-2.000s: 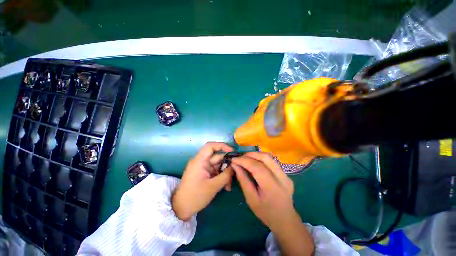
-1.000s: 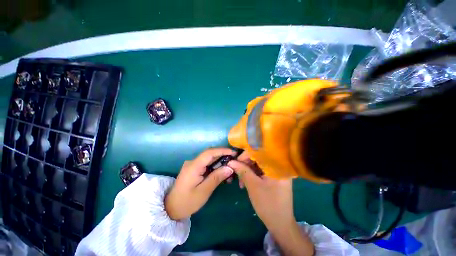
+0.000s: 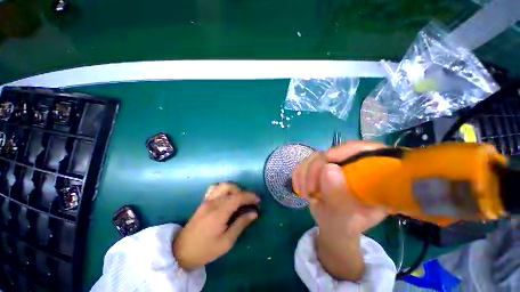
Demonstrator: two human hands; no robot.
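Observation:
My right hand (image 3: 336, 188) is closed around the nose end of the orange electric screwdriver (image 3: 422, 182), its tip over the right part of the round silver-grey dotted plate (image 3: 279, 174). The bit is not visible. My left hand (image 3: 216, 222) holds a small black device housing (image 3: 245, 211) between thumb and fingers, just above the green bench, left of the plate. The fingers hide most of the housing. Two more housings lie on the bench, one upper (image 3: 160, 147) and one lower (image 3: 126, 220), left of my left hand.
A black blister tray (image 3: 108, 122) at the left holds several housings. White specks (image 3: 282, 118) lie beside a small clear bag (image 3: 322, 96). A crumpled larger clear bag (image 3: 427, 85) is at the upper right. A white strip (image 3: 199, 69) crosses behind. A blue item (image 3: 436, 278) and cables are lower right.
My right hand has left the housing and taken hold of the screwdriver, which has swung down to the right over the plate. My left hand keeps the housing. The view has shifted.

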